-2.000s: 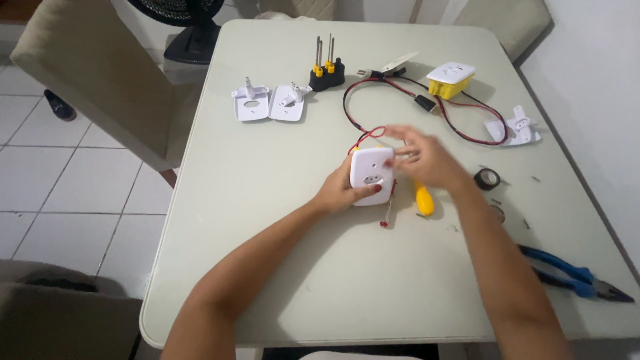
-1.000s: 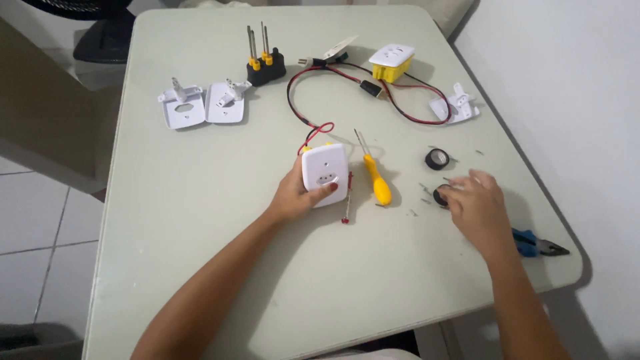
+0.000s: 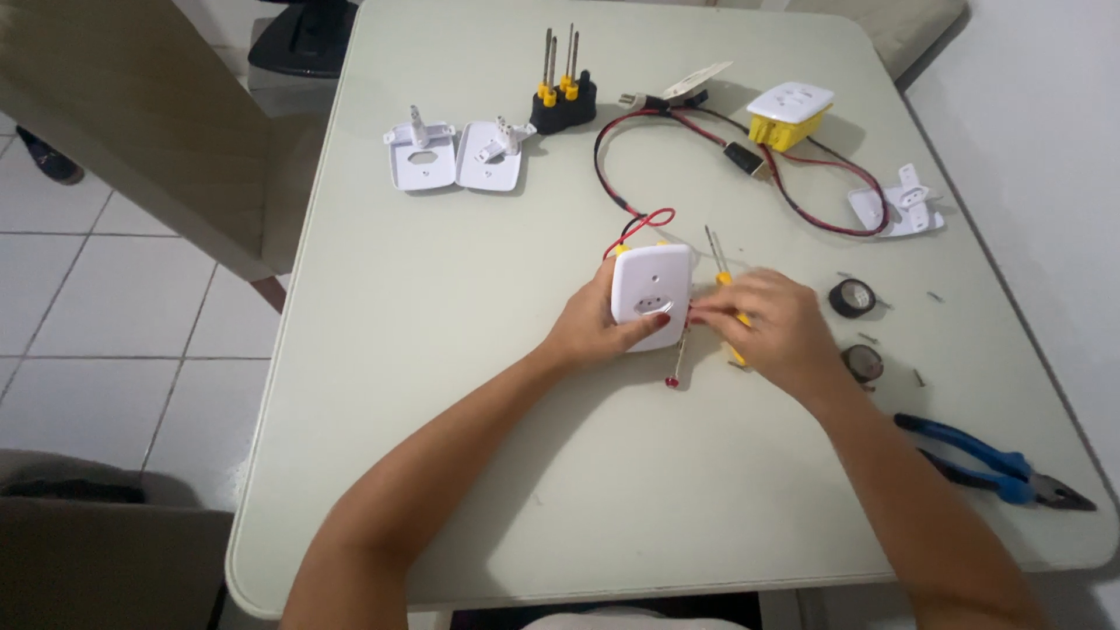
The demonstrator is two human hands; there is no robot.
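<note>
My left hand point(image 3: 599, 319) holds a white outlet cover plate point(image 3: 654, 262) by its left side, thumb on the face near the socket. Yellow plastic shows behind its top edge, where a red and black wire point(image 3: 643, 220) comes out. My right hand point(image 3: 774, 324) is at the plate's right edge with thumb and fingertips pinched; whether something small is between them cannot be told. A thin lead with a red end point(image 3: 672, 381) hangs below the plate's right side. Under the right hand lies a screwdriver with a yellow handle point(image 3: 724, 278), partly hidden.
Two rolls of black tape point(image 3: 851, 298) point(image 3: 863, 362) and several screws point(image 3: 919, 377) lie right; blue-handled pliers point(image 3: 1006, 464) are at the table's right edge. Farther back stand a screwdriver holder point(image 3: 564, 107), white plates point(image 3: 423, 166), a yellow outlet box point(image 3: 781, 129) and coiled cable point(image 3: 598, 149).
My right hand has moved from the lower tape roll back to the right edge of the plate. My left hand keeps hold of the plate.
</note>
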